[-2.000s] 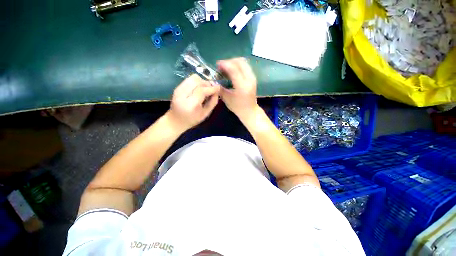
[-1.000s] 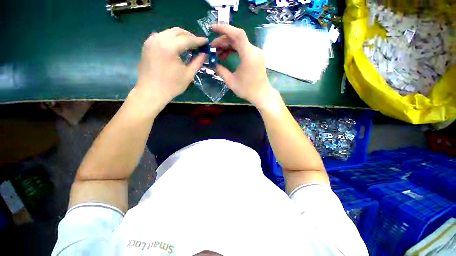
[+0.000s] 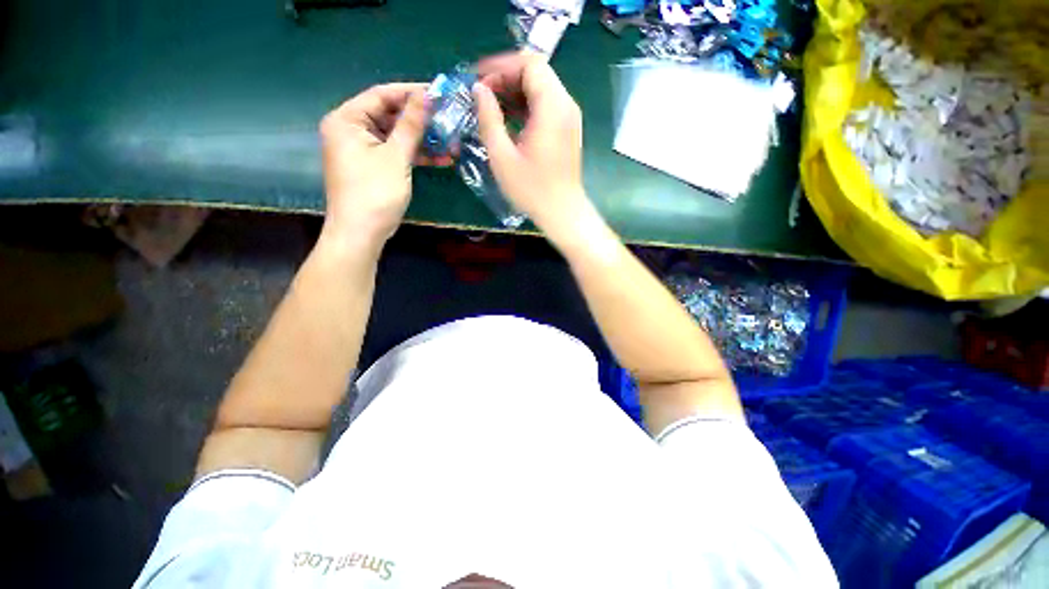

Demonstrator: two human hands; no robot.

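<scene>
A clear zip-lock bag (image 3: 488,182) hangs between my two hands above the green bench, with shiny metal in its lower part. A blue-filmed plate (image 3: 450,112) shows at the top of the bag, between my fingertips; whether it is fully inside I cannot tell. My left hand (image 3: 374,155) pinches the plate and bag edge from the left. My right hand (image 3: 531,136) holds the bag from the right, its thumb at the plate. A white plastic piece (image 3: 545,31) and small clear packs (image 3: 523,23) lie just beyond my right hand.
A stack of empty bags (image 3: 695,129) lies right of my hands, with a heap of blue plates and fittings (image 3: 736,32) behind it. A yellow sack (image 3: 831,173) of white slips stands at the right. Blue crates (image 3: 920,483) are below; one holds finished packs (image 3: 748,322). A dark latch edge shows top left.
The blue plate left the bench and came between my hands at the bag. Since a second ago my hands have closed in around it, and the bag now hangs down to the right.
</scene>
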